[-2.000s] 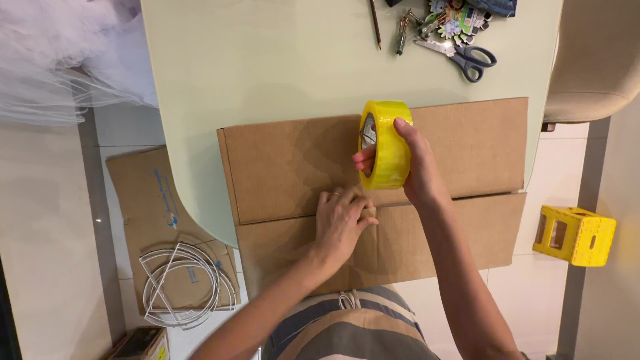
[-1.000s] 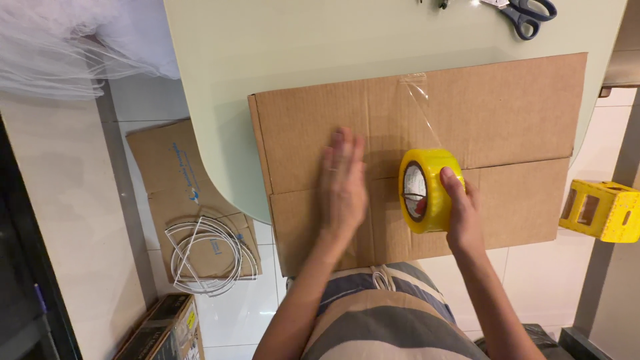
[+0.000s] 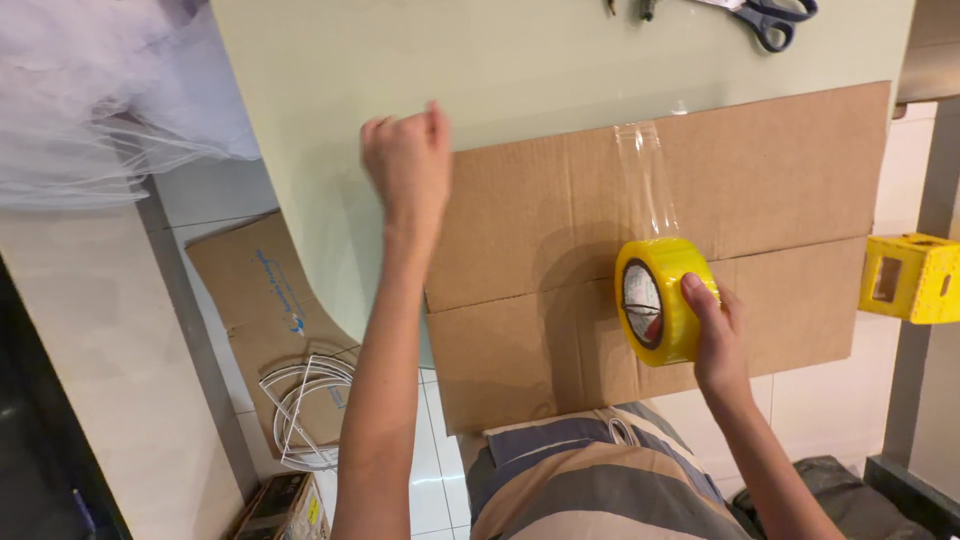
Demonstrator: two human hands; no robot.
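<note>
My right hand point(image 3: 720, 330) grips a large yellow roll of packing tape point(image 3: 686, 300) over the middle of a flat cardboard box point(image 3: 510, 217). A clear strip of tape point(image 3: 646, 180) runs from the box's far edge down to the roll. A seam between two flaps crosses the cardboard from side to side. My left hand point(image 3: 409, 154) is raised at the box's far left corner, its fingers curled and slightly blurred; nothing shows in it. Dark-handled scissors point(image 3: 769, 19) lie on the pale green table point(image 3: 525, 60), beyond the box.
At the left, white tulle point(image 3: 112, 97) hangs near the table. On the floor lie a cardboard sheet point(image 3: 255, 300) with writing, coiled white wire point(image 3: 307, 420) and a box point(image 3: 289, 510). A yellow plastic stool point(image 3: 911, 277) stands at the right, above a dark bag point(image 3: 832, 495).
My left hand, on the cardboard before, has moved to its far left corner. The tape, not attached two seconds ago, now runs from the far edge to the roll. The view has shifted.
</note>
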